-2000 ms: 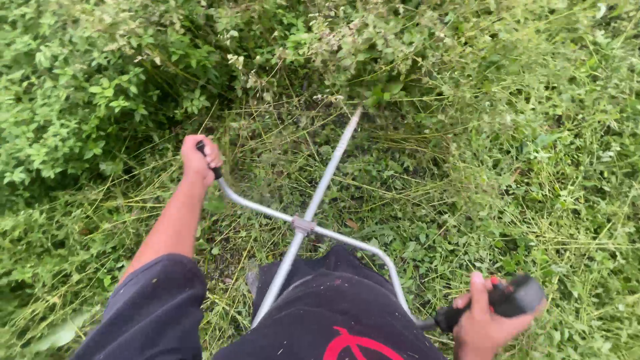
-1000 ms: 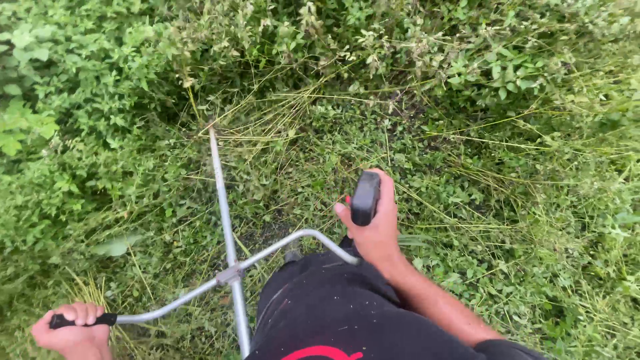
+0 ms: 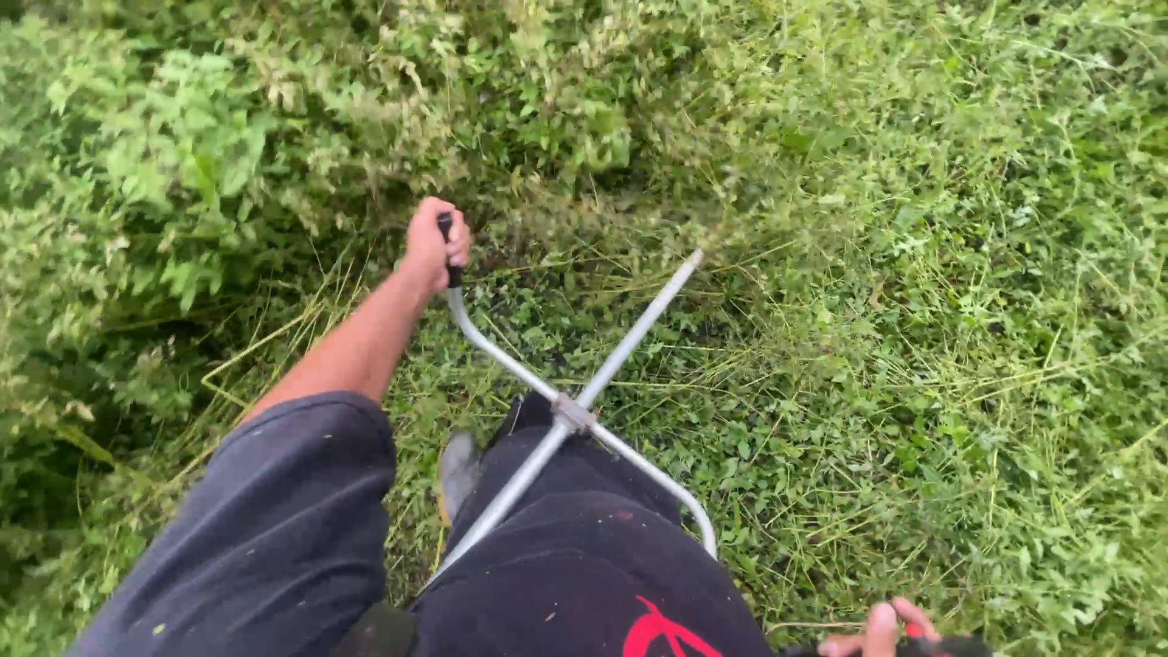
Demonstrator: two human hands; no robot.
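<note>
A brush cutter's metal shaft (image 3: 639, 339) runs slantwise from beside my hip up into the weeds; its far end is hidden among them. A clamp (image 3: 574, 414) joins the bent handlebar (image 3: 502, 354) to the shaft. Ahead of me, my left hand (image 3: 438, 245) is closed around the black left grip (image 3: 453, 276) of the handlebar. Low at the right edge of my body, my right hand (image 3: 881, 633) is partly cut off by the frame; it holds the black control grip (image 3: 949, 646), which has a red part.
Dense leafy weeds (image 3: 192, 155) stand ahead and to the left. Lower, flattened grass (image 3: 912, 438) covers the ground at the right. My grey shoe (image 3: 459, 474) shows below the clamp, left of my dark shirt (image 3: 584, 566).
The shaft has swung from the left to the right. My left hand has moved from low at the left to forward, and my right hand from in front of me to low at the right.
</note>
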